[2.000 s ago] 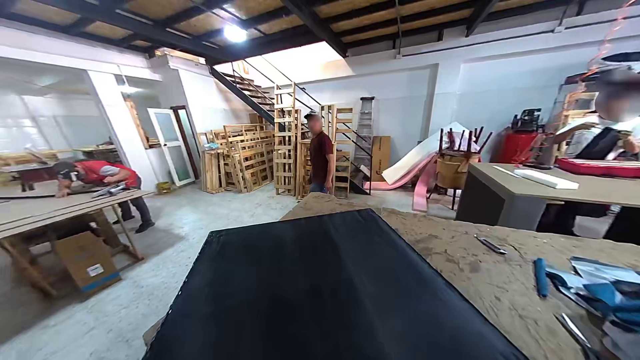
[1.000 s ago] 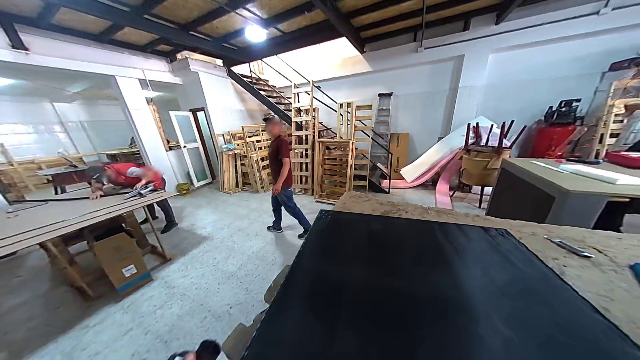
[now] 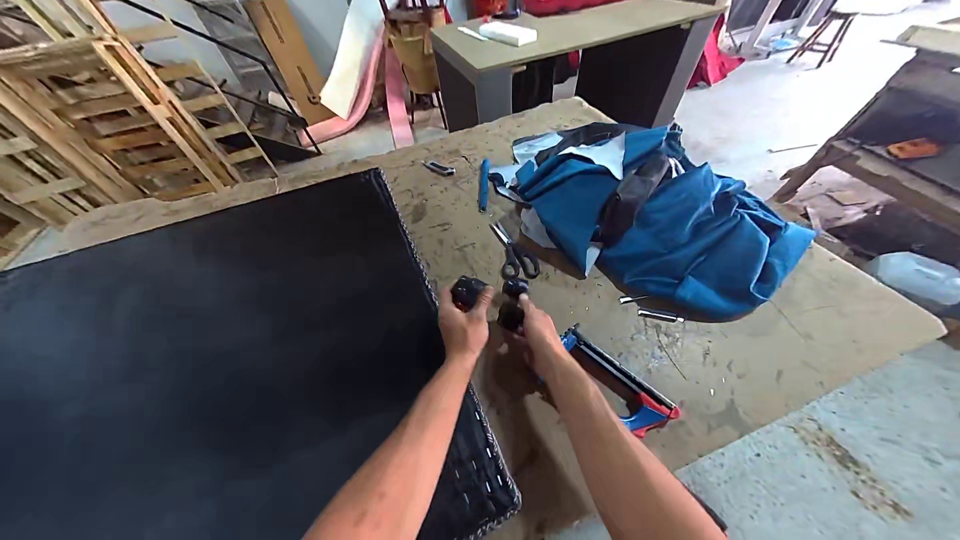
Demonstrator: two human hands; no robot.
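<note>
My left hand (image 3: pixel 463 326) is closed on a small black part (image 3: pixel 469 292) above the right edge of a black fabric-covered panel (image 3: pixel 247 337). My right hand (image 3: pixel 534 326) holds more small black parts (image 3: pixel 513 311), just right of the panel's stapled edge. Black-handled scissors (image 3: pixel 516 253) lie on the table right beyond my hands. A blue and red staple gun (image 3: pixel 622 382) lies by my right forearm, partly hidden by it. What exactly the black parts are, I cannot tell.
Crumpled blue fabric (image 3: pixel 675 217) covers the right of the worktable (image 3: pixel 847 300). A blue tool (image 3: pixel 484 185) and a utility knife (image 3: pixel 439 169) lie near the far edge. Wooden pallets (image 3: pixel 127 112) stand at the left, a grey-green table (image 3: pixel 577 37) beyond.
The view has swung right and down. Both my hands, out of view before, now show holding black parts. The walking person and the worker in red are out of view.
</note>
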